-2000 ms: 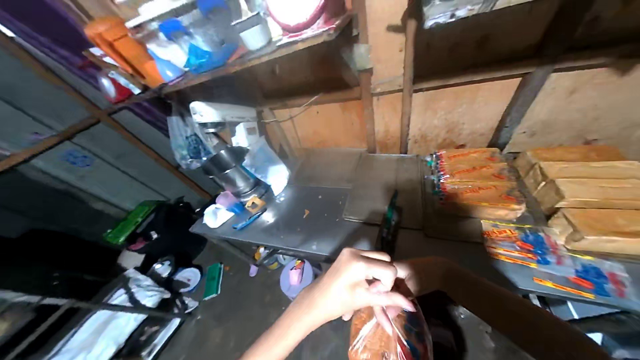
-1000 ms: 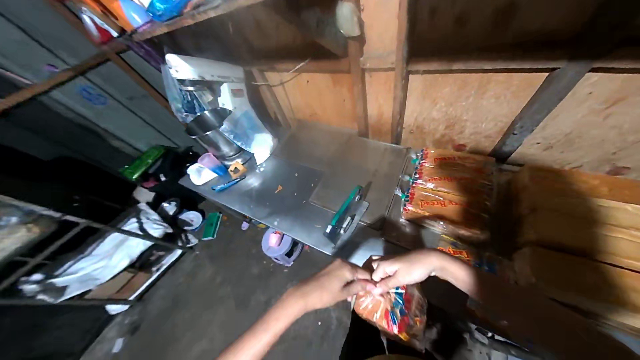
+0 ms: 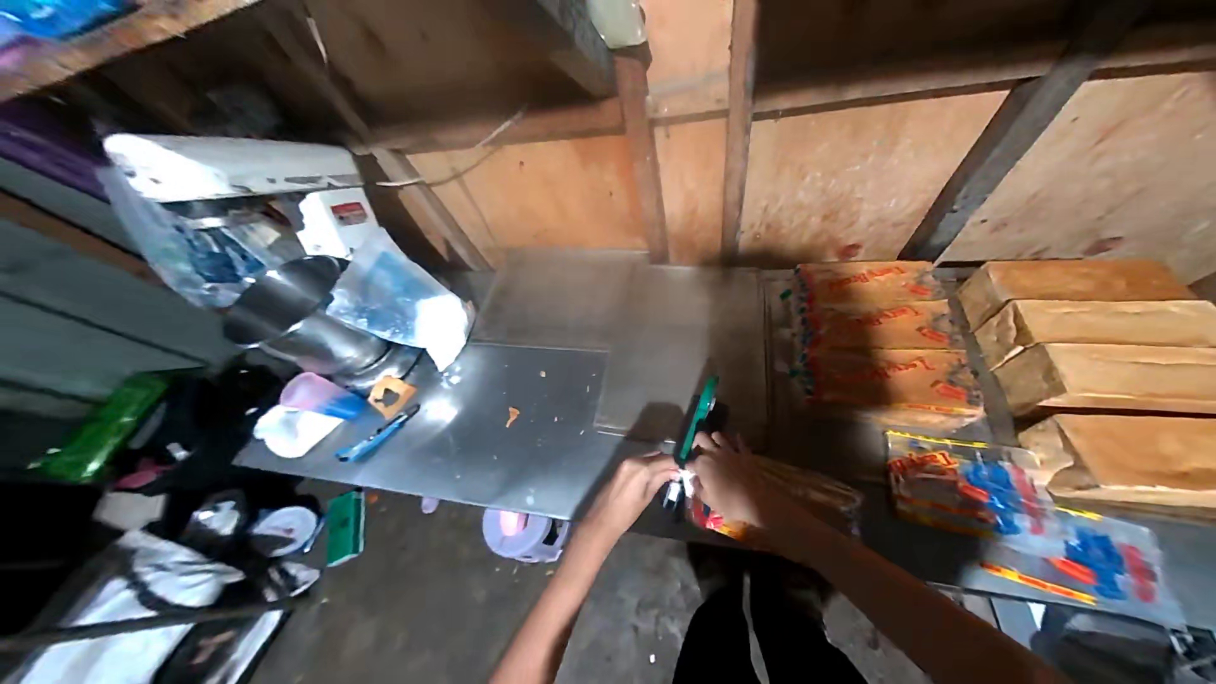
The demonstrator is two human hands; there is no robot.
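Note:
My left hand (image 3: 638, 489) pinches the gathered neck of a clear printed plastic bread bag (image 3: 708, 518) at the front edge of the metal table. My right hand (image 3: 727, 480) closes around the same bag just behind the neck, and the bag's loaf end lies under my right forearm. The bag's neck is at the lower end of a green bag-neck tape sealer (image 3: 698, 418), which stands on the table. Bagged loaves (image 3: 879, 332) lie in a stack right of the sealer. Flat printed plastic bags (image 3: 969, 484) lie nearer the front edge.
Brown paper-wrapped blocks (image 3: 1121, 370) line the right side. On the left are a stand mixer (image 3: 237, 171) with its steel bowl (image 3: 304, 323), a plastic bag (image 3: 389, 294), cups (image 3: 313, 399) and a blue cutter (image 3: 378, 435). A round lilac container (image 3: 518, 534) sits below the table edge.
Both hands have brought the bagged loaf from in front of the table to the green sealer. The view has shifted.

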